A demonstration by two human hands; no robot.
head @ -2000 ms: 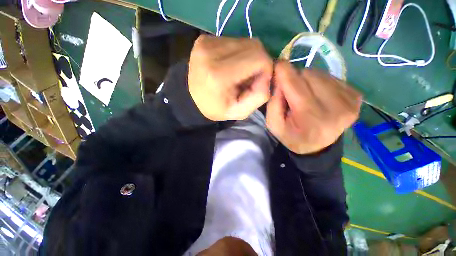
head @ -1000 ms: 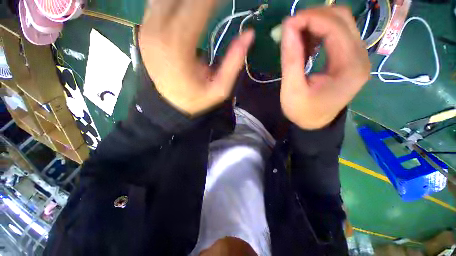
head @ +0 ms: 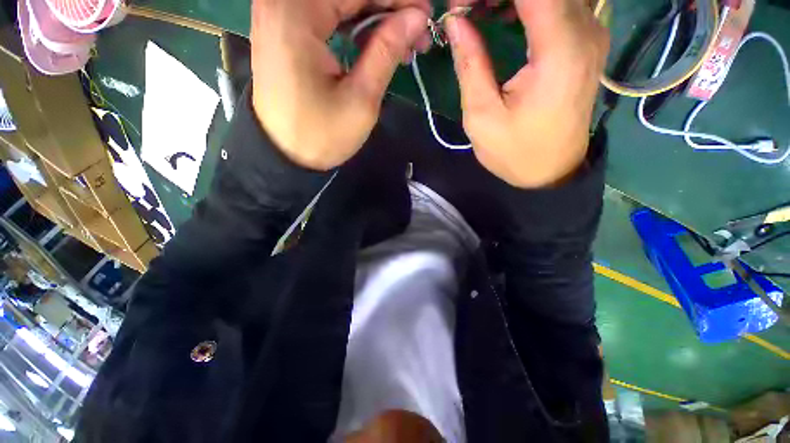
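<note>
My left hand [head: 325, 91] and my right hand [head: 533, 95] are near the top edge, fingertips almost touching. Between them are thin bare and coloured wire ends [head: 438, 33]. My left thumb and fingers pinch the white cable [head: 419, 82] near these ends. My right thumb and fingertips pinch the wire ends from the other side. The cable hangs in a loop below the fingertips and passes behind my right hand. The fingers' upper parts are cut off by the frame edge, and the exact joint is too small to tell.
The masking tape roll [head: 663, 86] lies right of my right hand, beside a red-and-white strip [head: 719, 65] and more white cable [head: 693, 134]. A pink fan [head: 61, 39], white paper [head: 176, 117] and cardboard boxes [head: 78, 190] are left. A blue plastic object [head: 706, 281] is lower right.
My hands were apart a second ago; their fingertips have come together at the wire ends. The pale scrap on my right fingertips no longer shows clearly. The tape roll appears further right.
</note>
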